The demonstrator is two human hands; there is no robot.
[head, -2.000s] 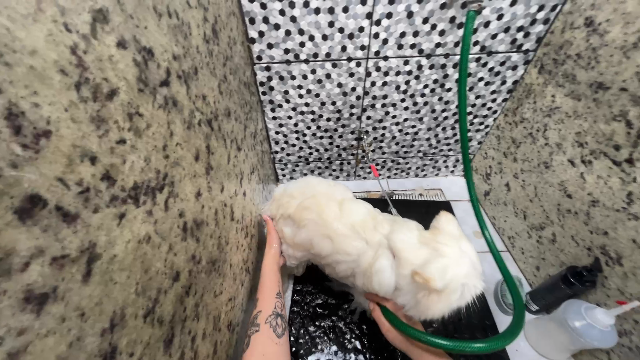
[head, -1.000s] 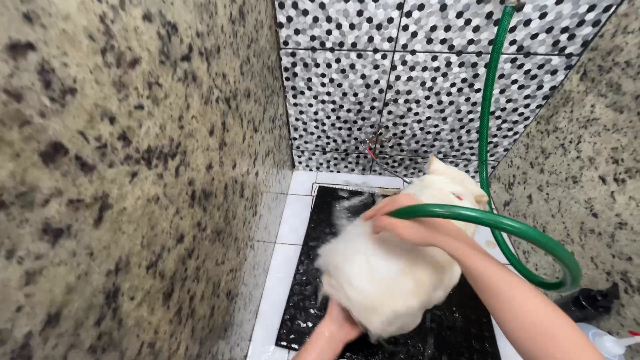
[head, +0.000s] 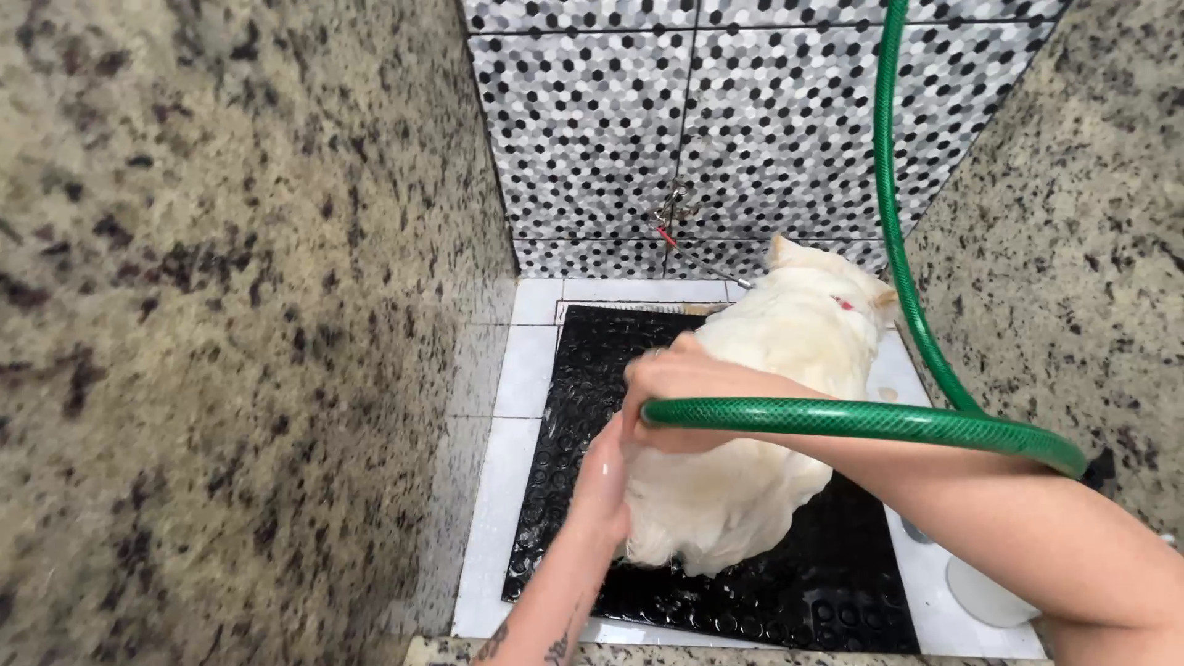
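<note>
A wet, cream-white furry animal [head: 721, 509], seemingly a dog, stands on a black rubber mat [head: 786, 592] with its head toward the tiled back wall. My right hand [head: 680, 393] is closed around the end of a green braided hose [head: 832, 418] over the animal's left flank; the hose's mouth is hidden. Against the animal's left rear side rests my left hand [head: 606, 481], its fingers near the right hand and partly hidden behind it. A thin tether with a red part [head: 668, 238] runs from the wall to the animal's neck area.
Speckled stone walls [head: 231, 324] rise on the left and right. White tiles [head: 523, 370] border the mat, with a drain grate [head: 638, 306] at the back. A whitish container [head: 985, 592] stands at lower right, partly under my right forearm. The hose loops down the right side.
The animal, sideways two seconds ago, now has its head toward the back wall. My right hand with the hose has moved from its back to its left side, close to my left hand.
</note>
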